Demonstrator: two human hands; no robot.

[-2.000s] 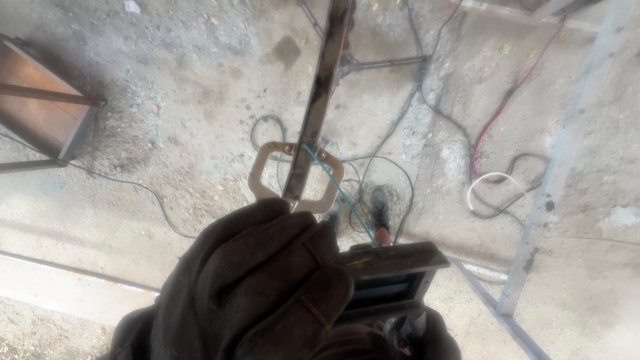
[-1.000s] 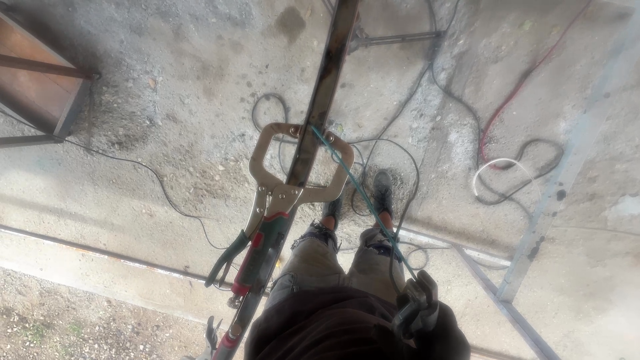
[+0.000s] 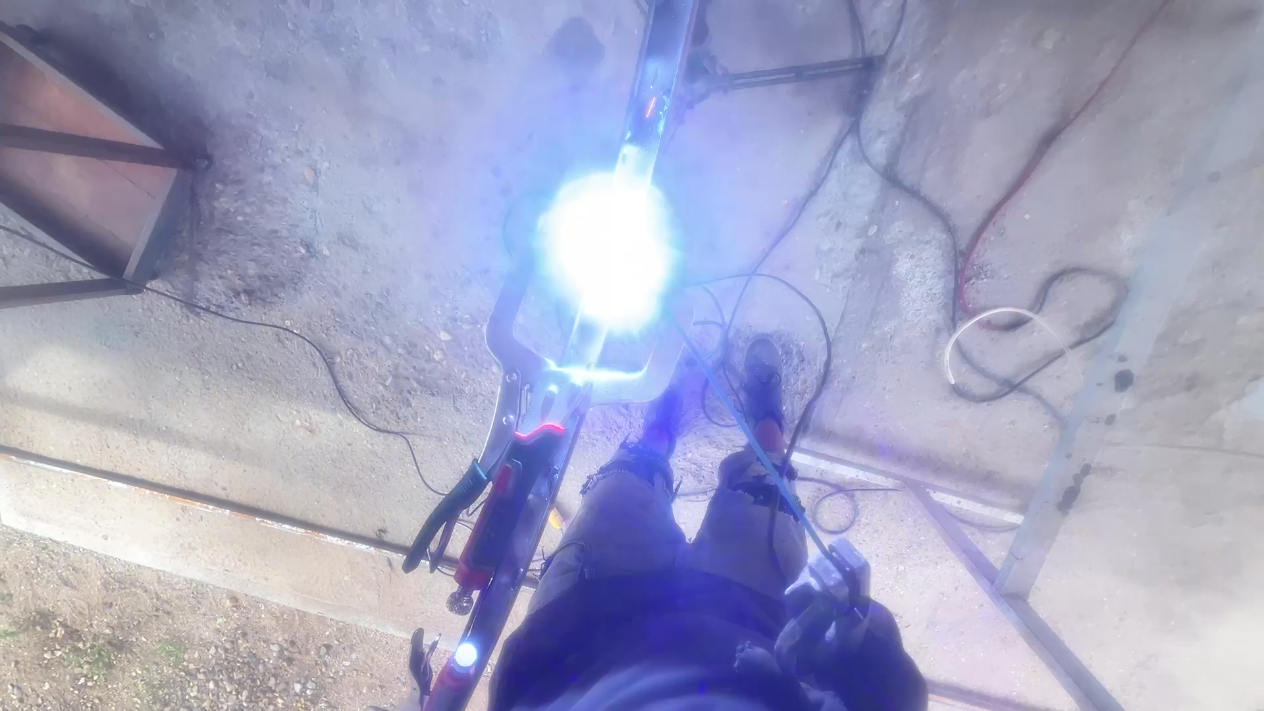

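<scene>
My gloved right hand [image 3: 820, 617], at the lower right of my body, is closed on an electrode holder [image 3: 844, 568]. From it a thin welding electrode [image 3: 741, 410] runs up and left to a blinding white-blue arc on a long narrow steel bar [image 3: 667, 59]. The glare hides the electrode's tip and the metal around it. Below the arc, a locking C-clamp [image 3: 506, 331] lies around the bar, its red and dark handle [image 3: 489, 523] pointing down left. Part of another clamp [image 3: 423, 662] shows at the bottom. My left hand is out of view.
A rusty steel frame with a panel [image 3: 148, 217] stands at the left. Dark cables [image 3: 820, 326] and a red one [image 3: 1037, 148] trail over the concrete near my feet [image 3: 762, 370]. Steel bars [image 3: 1047, 632] cross the right side; gravel [image 3: 197, 632] lies lower left.
The dark gloved hand that filled the lower middle two seconds ago has left the view. A bright arc now burns at the bar, where the electrode reached one second ago without light.
</scene>
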